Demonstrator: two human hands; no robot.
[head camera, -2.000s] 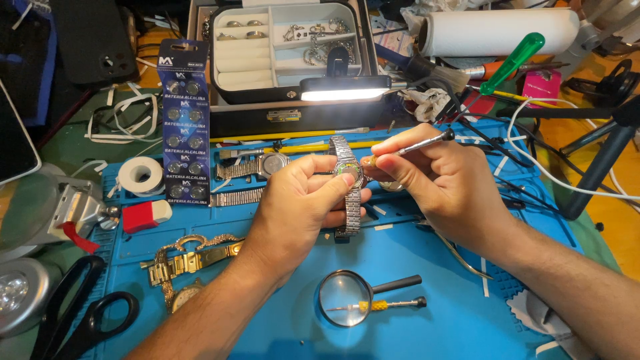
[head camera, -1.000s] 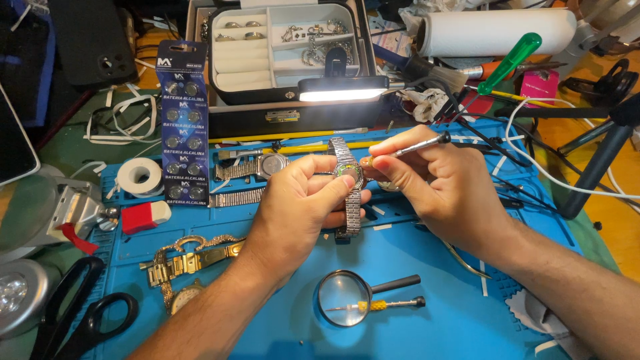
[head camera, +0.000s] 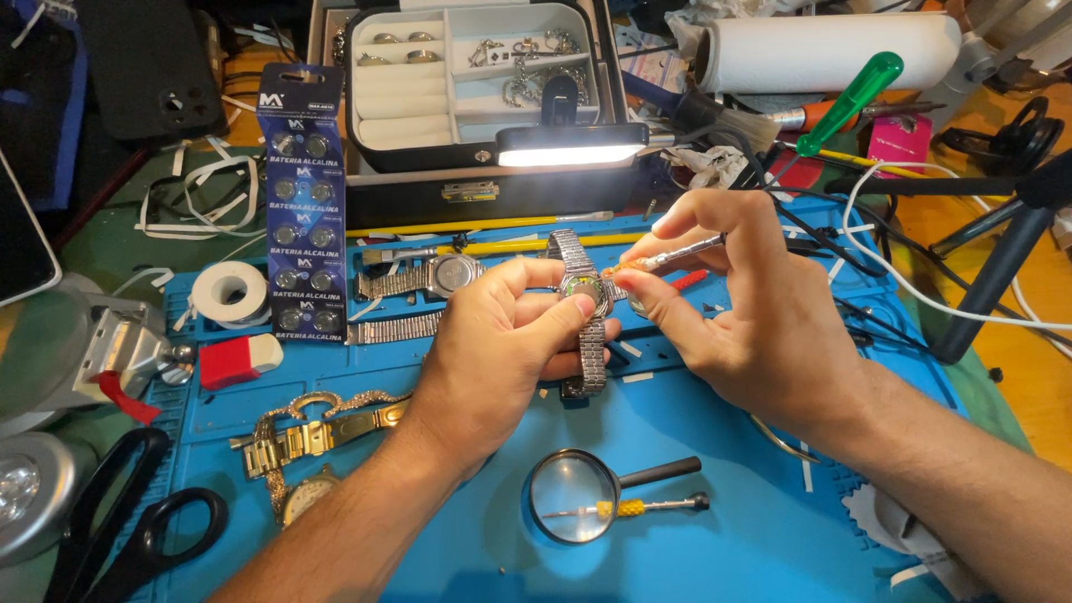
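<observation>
A metal wristwatch (head camera: 584, 289) with its back off is held upright by my left hand (head camera: 507, 343), the thumb on the case edge; green and silver parts show inside. My right hand (head camera: 729, 293) pinches the orange grip of a small precision screwdriver (head camera: 662, 256) just right of the case. Its shaft tilts up to the right, and its tip is too small to make out. Below lies a magnifying glass (head camera: 620, 481) across a yellow-gripped precision screwdriver (head camera: 653, 506). Behind my left hand rests a second steel watch (head camera: 452, 273).
A blue work mat (head camera: 469, 548) lies under my hands. Scissors (head camera: 159, 511), gold watches (head camera: 314, 440), a red and white eraser (head camera: 239, 362) and a tape roll (head camera: 230, 293) are at left. Behind stand a button-cell card (head camera: 306, 201), a jewelry box (head camera: 486, 201) and a lit lamp (head camera: 569, 151).
The fingers of my right hand have shifted on the screwdriver: the index finger is now raised and bent, and the orange grip shows between thumb and fingers. My left hand still holds the watch.
</observation>
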